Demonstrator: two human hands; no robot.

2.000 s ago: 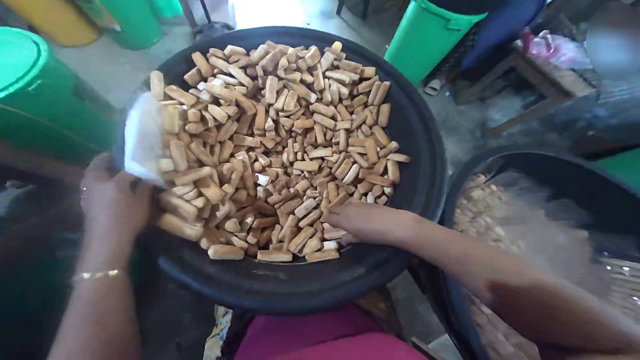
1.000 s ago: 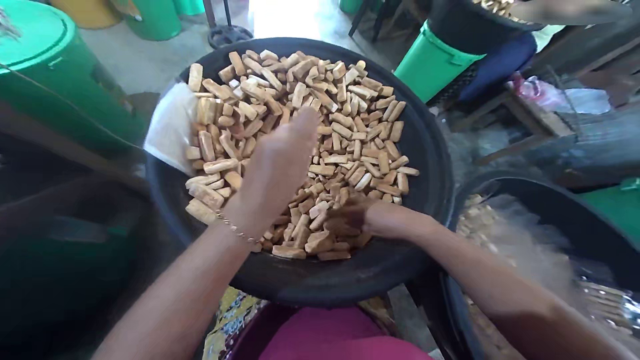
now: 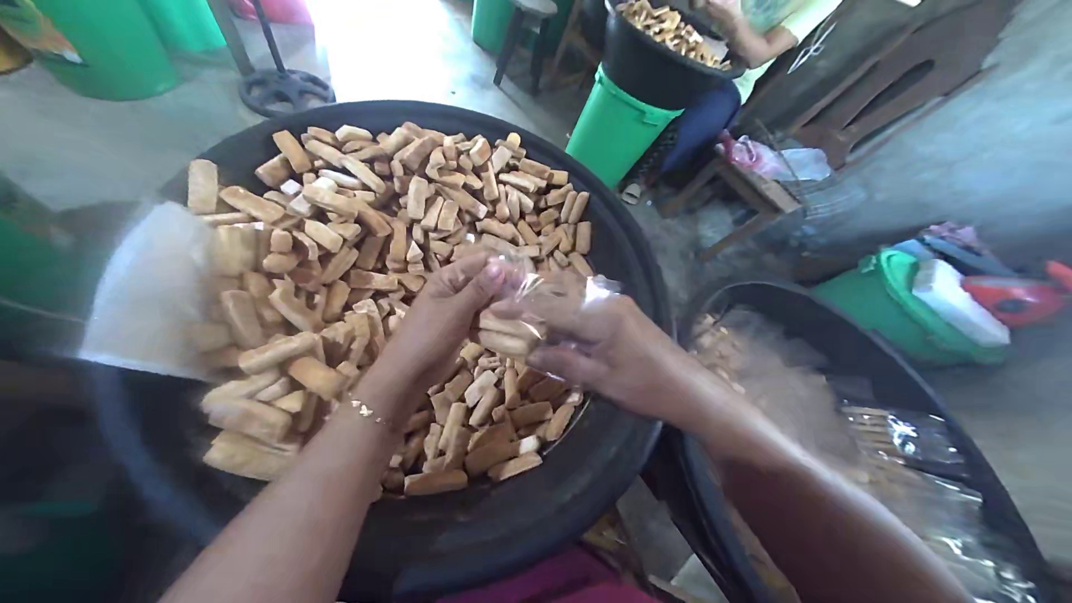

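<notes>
My left hand [image 3: 456, 306] pinches the edge of a clear plastic bag [image 3: 528, 280] above a wide black basin [image 3: 624, 243]. On the bag's other side my right hand [image 3: 595, 343] holds several baked sticks [image 3: 505, 335] at the bag; whether they lie inside it is unclear. Loose baked sticks [image 3: 368, 218] fill much of the basin beneath both hands. A stack of clear plastic sheets or bags [image 3: 155, 293] lies over the basin's left rim.
At the right, a second black basin [image 3: 904, 360] holds filled clear packets [image 3: 904, 435]. Beyond stand a green bin [image 3: 620, 126], a black tub [image 3: 649, 54] of baked pieces, and a wooden stool [image 3: 754, 188] with plastic bags. A person [image 3: 754, 38] sits behind the tub.
My left hand has come from the stack at the left rim to the basin's middle. My right hand has lifted off the loose sticks. A clear bag now shows between both hands.
</notes>
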